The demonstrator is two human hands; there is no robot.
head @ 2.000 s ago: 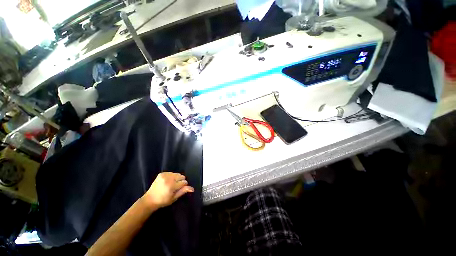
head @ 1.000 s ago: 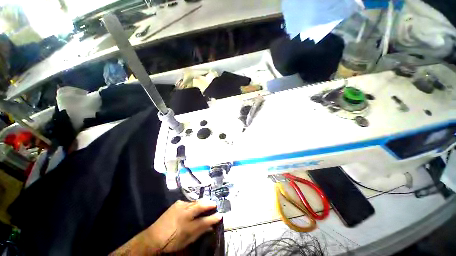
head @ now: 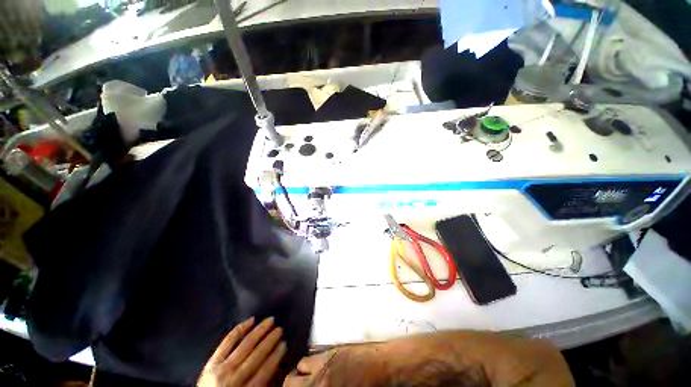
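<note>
A large dark cloth panel [head: 174, 257] spreads over the left of the machine table, its right edge running down from the presser foot [head: 317, 230] under the lit left end of the white sewing machine head [head: 394, 162]. My left hand [head: 246, 354] lies on the cloth near the bottom edge, fingers extended. My right hand [head: 307, 370] is beside it at the cloth's edge, bent and partly cut off by the frame. Its fingertips are hidden, so its hold cannot be told. My right forearm crosses the bottom right.
Scissors [head: 423, 264] with yellow and red handles and a black phone [head: 476, 259] lie on the table right of the needle. A metal rod [head: 244, 64] rises at the head's left end. Scraps [head: 324, 94] lie behind the machine. White cloth [head: 659, 268] hangs at right.
The left hand has moved from beside the presser foot down toward me, onto the lower cloth. My right hand and forearm have come into view at the bottom. The camera view has shifted.
</note>
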